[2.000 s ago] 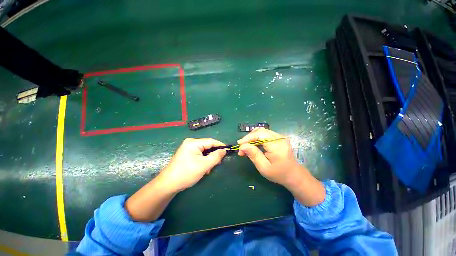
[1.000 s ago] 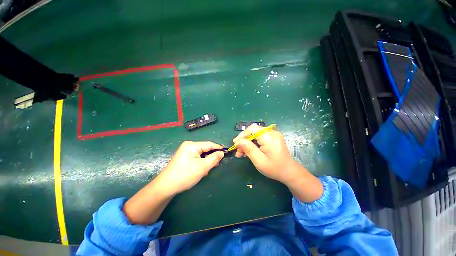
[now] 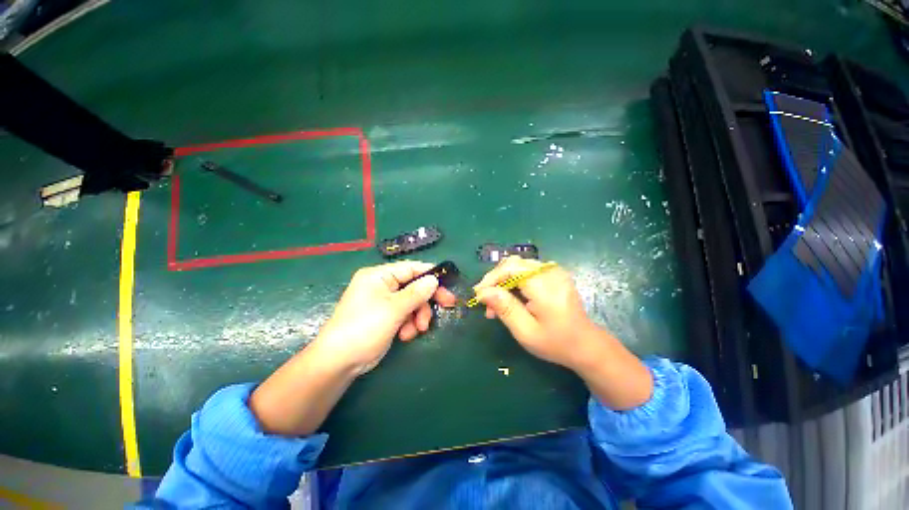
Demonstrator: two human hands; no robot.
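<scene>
My left hand point(image 3: 384, 311) holds a small black device module point(image 3: 446, 271) between thumb and fingers, its far end sticking out toward the right. My right hand point(image 3: 535, 309) holds the yellow tweezers point(image 3: 513, 280), tips pointing down-left, close to my left fingertips and apart from the module. Two more black modules lie on the green bench beyond my hands: one with white and yellowish details point(image 3: 411, 241) and one partly behind my right hand point(image 3: 506, 251).
A thin black bar point(image 3: 242, 182) lies inside the red tape rectangle point(image 3: 370, 189). A dark post point(image 3: 75, 125) stands at left. Stacked black trays point(image 3: 733, 214) at right carry a blue sheet with dark strips point(image 3: 832, 229). Pale trays point(image 3: 882, 408) stand at lower right. Tiny shiny bits dot the bench.
My left hand has raised and tilted the module, its end now pointing up-right. The tweezer tips have come away from the module.
</scene>
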